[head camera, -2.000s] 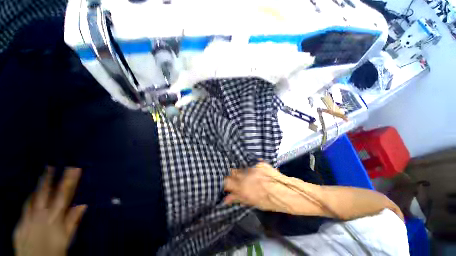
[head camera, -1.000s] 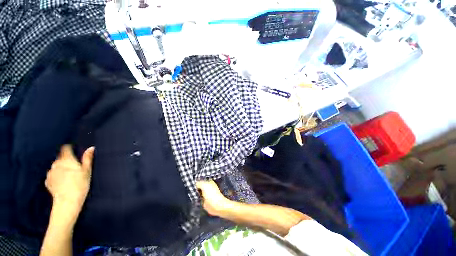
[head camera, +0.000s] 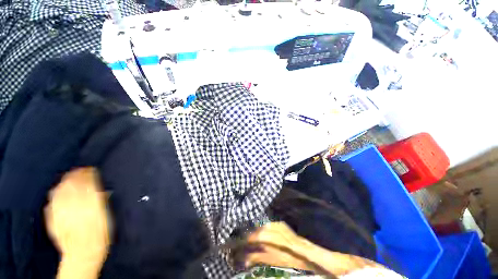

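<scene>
Plain black fabric (head camera: 147,169) spreads over the left side and meets the black-and-white gingham fabric (head camera: 240,141) along a seam running down from the presser foot (head camera: 166,108). The white sewing machine (head camera: 235,57) stands behind. My left hand (head camera: 81,218) is blurred and lies on the black fabric, its fingers not clear. My right hand (head camera: 273,245) is blurred at the gingham's lower end, near the bottom of the picture; its fingertips and whether it grips cloth cannot be made out.
Dark thread snips (head camera: 303,119) lie on the machine bed. Beige strips (head camera: 327,163) hang at the table's front edge. A blue bin (head camera: 407,218) with dark cloth beside it stands right of my lap, with a red stool (head camera: 418,161) behind. More gingham (head camera: 33,49) lies at the far left.
Since one second ago my left hand has moved slightly down and lost its spread fingers. My right hand has moved right and down from the gingham edge. The camera view has shifted.
</scene>
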